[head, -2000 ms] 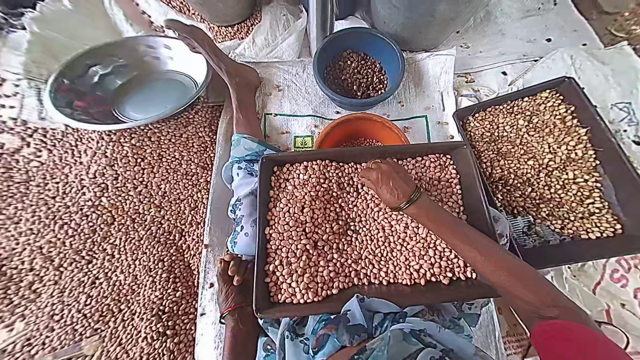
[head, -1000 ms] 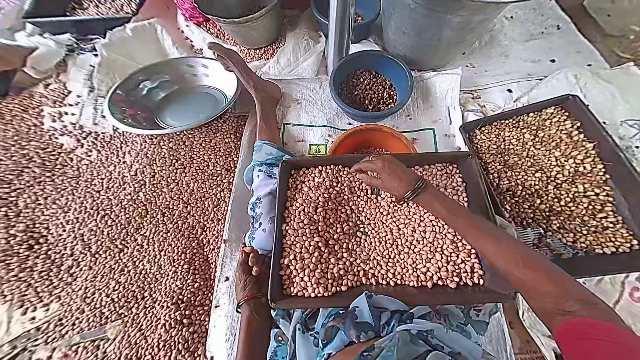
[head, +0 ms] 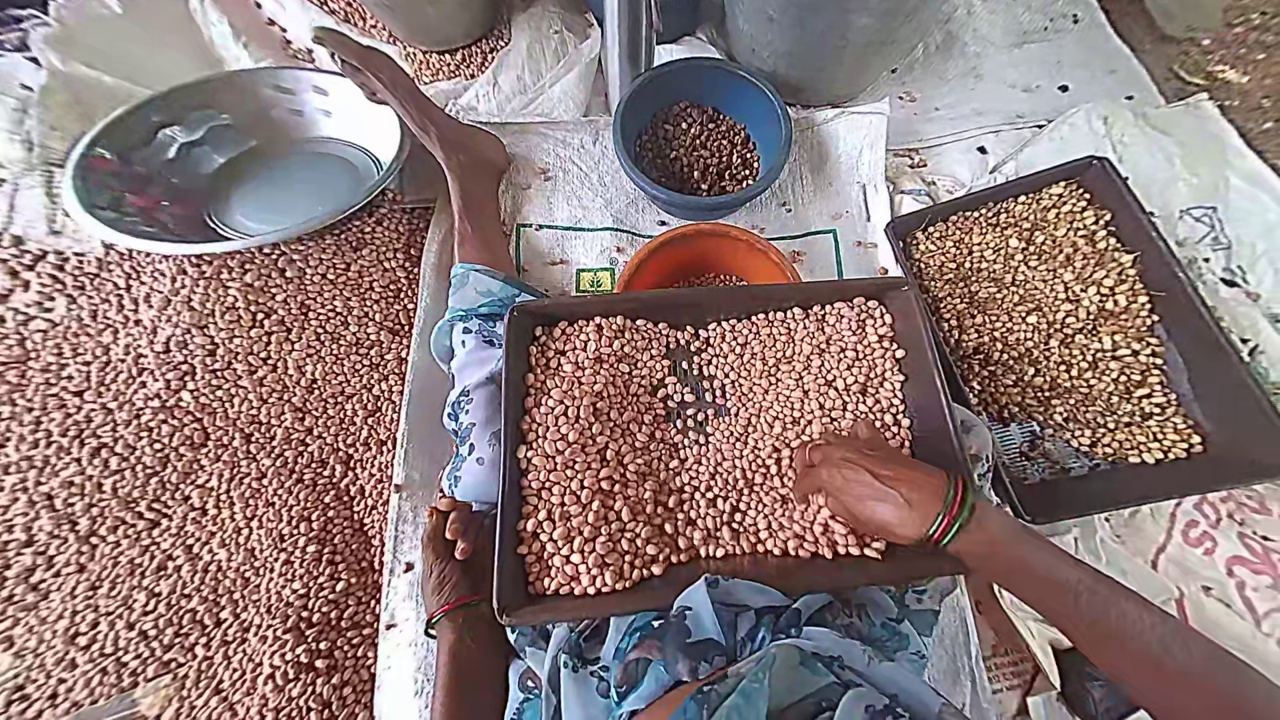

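Note:
A dark rectangular tray [head: 730,590] rests tilted on my lap and holds a layer of pinkish nuts or beans [head: 600,450]. A small gap in the layer, near the middle, shows the dark tray bottom. My right hand [head: 870,480], with bangles at the wrist, lies on the nuts at the lower right, fingers bent down; whether it holds any cannot be seen. My left hand [head: 460,550] is at the tray's left side, fingers curled, its grip partly hidden by the tray. Just beyond the tray stands an orange bowl [head: 710,250] with some nuts in it.
A blue bowl [head: 703,205] of darker nuts stands beyond the orange one. At right is a second dark tray [head: 1120,490] of yellowish-brown pieces. A wide heap of nuts [head: 200,450] covers the left, with a shiny metal basin [head: 240,235] at its back. My outstretched foot [head: 430,120] lies beside the basin.
My right hand has moved from the upper middle of the tray to its lower right. A gap showing the tray bottom has appeared among the nuts. My left hand stays at the tray's left side.

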